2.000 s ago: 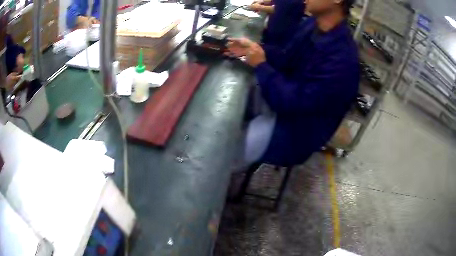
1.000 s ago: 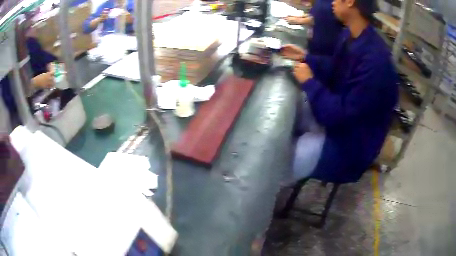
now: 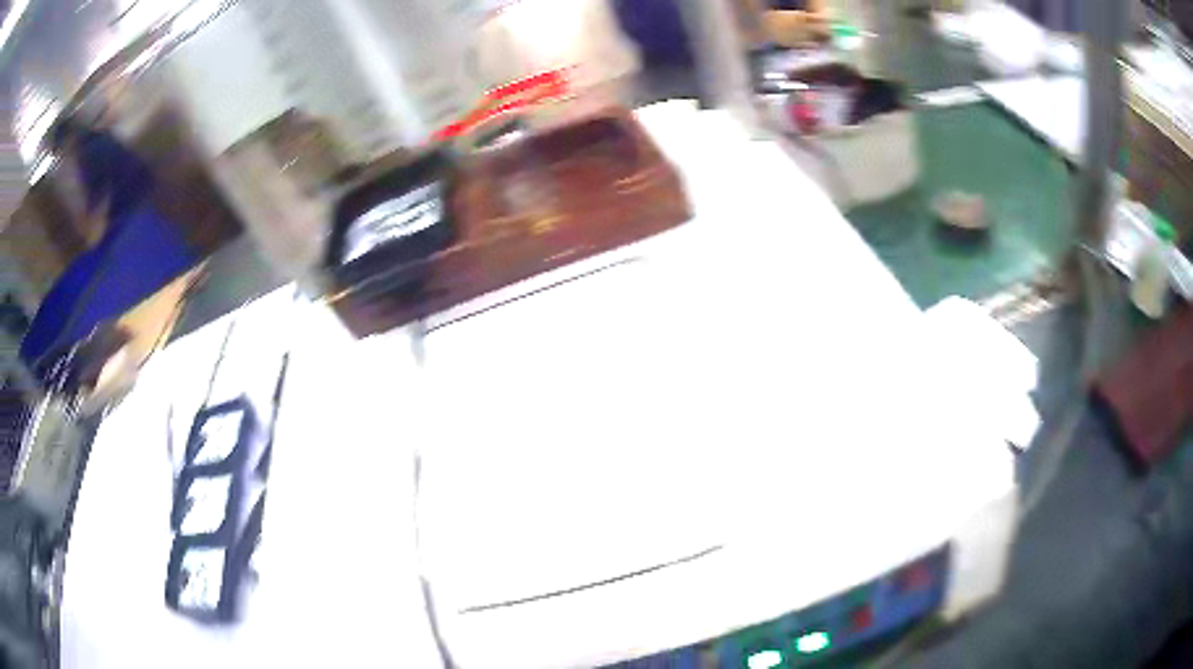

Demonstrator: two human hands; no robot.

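Observation:
Neither of my hands is in the picture. The white machine body (image 3: 680, 431) lies in front of me, blurred and overexposed. On its far side sits the reddish-brown fixture (image 3: 563, 196), with a black square lamp housing (image 3: 393, 225) with a pale face at its left end. Three black housings with pale faces (image 3: 206, 505) lie in a row on the white-covered table at the left. The blue control panel (image 3: 837, 614) on the machine's front edge has green lights and red buttons.
A bright red object (image 3: 504, 105) is behind the fixture. A dark red board (image 3: 1154, 392), a squeeze bottle (image 3: 1153, 268) and crumpled white cloths or paper (image 3: 988, 359) are at the right. A white bin (image 3: 874, 160) stands on the green bench. A metal post (image 3: 1096, 144) rises there.
The view has swung left. The fixture, the housings and the lit panel have come into view, the seated person has gone out, and the red board and bottle have shifted to the right edge.

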